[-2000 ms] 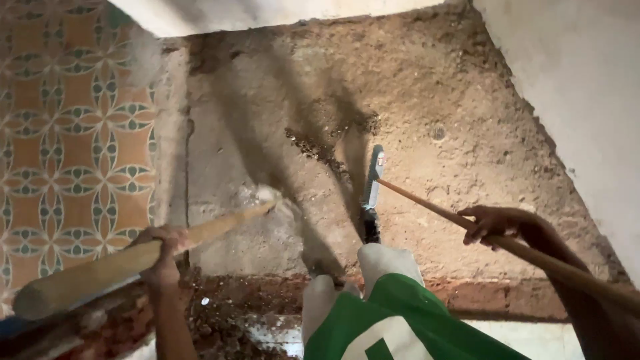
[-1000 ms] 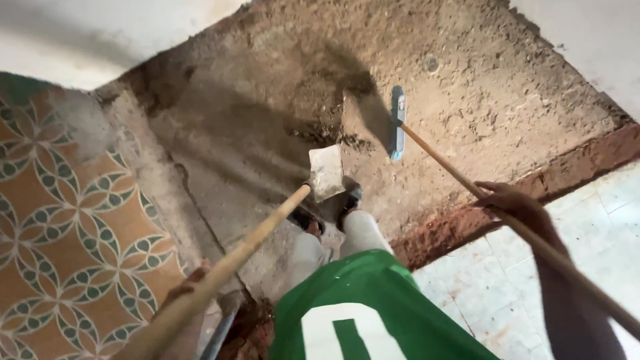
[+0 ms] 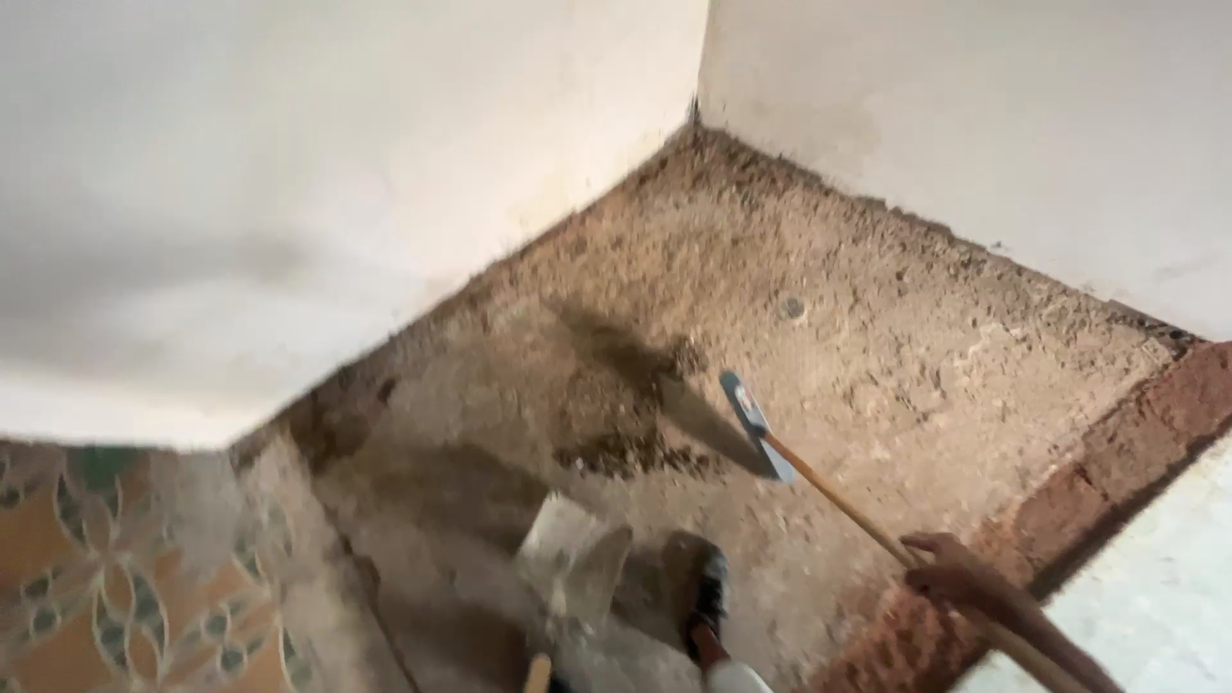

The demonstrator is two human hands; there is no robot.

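My right hand (image 3: 938,568) is closed around the wooden handle of a push broom (image 3: 758,428), whose blue-grey head is over the rough floor right of centre. A pale, flat shovel blade (image 3: 568,549) lies low in the view, left of my dark shoe (image 3: 710,587). Only a short end of the shovel's wooden handle (image 3: 538,674) shows at the bottom edge. My left hand is out of view. A small heap of dark debris (image 3: 630,452) lies on the floor between the blade and the broom head.
White walls (image 3: 318,192) meet at a corner above the rough floor (image 3: 895,385). A broken reddish brick edge (image 3: 1088,481) runs along the right, with pale tiles (image 3: 1155,568) beyond. Orange patterned tiles (image 3: 106,587) lie at the lower left. A small round fitting (image 3: 791,307) is in the floor.
The view has swung up towards the wall corner. Between two and one seconds ago the shovel blade came into sight by my feet. My left hand, seen earlier on the shovel handle, has left the view.
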